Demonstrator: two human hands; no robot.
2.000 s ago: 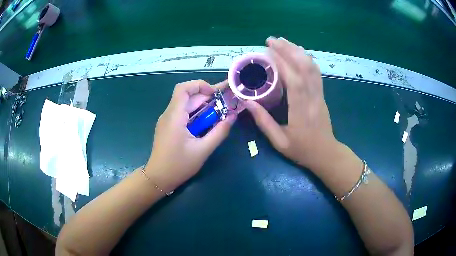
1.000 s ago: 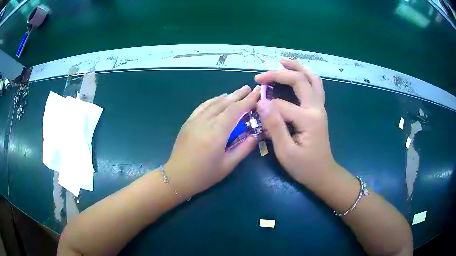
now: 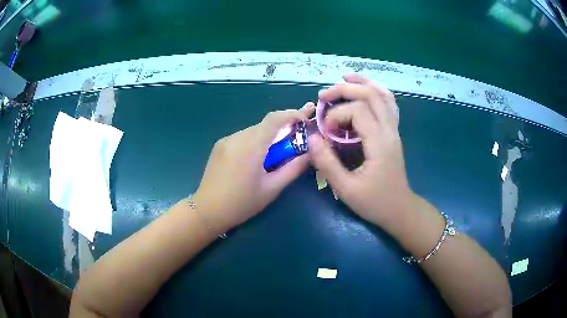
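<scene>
A pink handheld fan unit (image 3: 321, 131) is held above the dark green bench, ring head to the right. Its open handle shows a bright blue battery (image 3: 280, 153) and a small circuit board with shiny spots (image 3: 300, 137). My left hand (image 3: 239, 166) grips the handle from the left, with the battery between thumb and fingers. My right hand (image 3: 367, 146) is around the ring head, its fingers over the ring and its thumb near the board. The right fingers are a little blurred and hide much of the ring.
Crumpled white paper (image 3: 84, 174) lies at the left of the bench (image 3: 248, 273). Small cream pieces (image 3: 327, 273) lie scattered. A pale scuffed rail (image 3: 205, 67) separates the bench from the green conveyor belt (image 3: 261, 25). Another pink fan (image 3: 26, 34) is at the far upper left.
The fan has turned, first away and now with its ring and open handle partly facing me. My right fingers now cover the ring. The other fan has moved left along the belt.
</scene>
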